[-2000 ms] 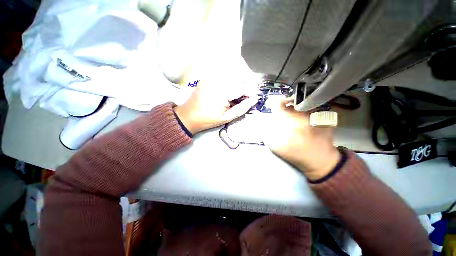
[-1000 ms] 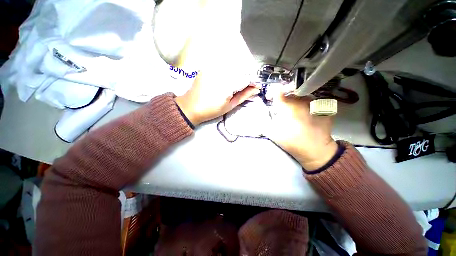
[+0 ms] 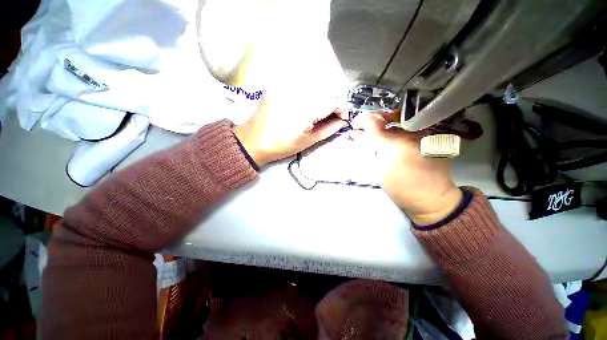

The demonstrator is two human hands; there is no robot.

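A white fabric piece [image 3: 333, 163] with a thin dark binding lies under both hands at the needle, its binding curling into a loop at the left. The presser foot [image 3: 373, 99] is in the lamp glare just above the fingertips. My left hand [image 3: 283, 133] holds the fabric left of the needle, thumb and finger together at the dark edge; its upper part is washed out. My right hand [image 3: 409, 163] lies on the fabric right of the needle, fingertips close to the foot; glare hides whether it grips anything. Printed white fabric [image 3: 243, 91] with blue letters lies behind my left hand.
A white fabric pile [image 3: 120, 66] is at the left. The grey machine head [image 3: 379, 40] spans the top right. A ribbed cream knob [image 3: 440, 146] is above my right hand. Black-handled scissors [image 3: 516, 156] and a black label [image 3: 556, 200] lie right. The table's scaled front edge [image 3: 299, 267] is near my body.
My right hand has shifted slightly right in view, and more of the dark-bound lower edge shows beside it. My left hand stays at the fabric. The view has shifted slightly.
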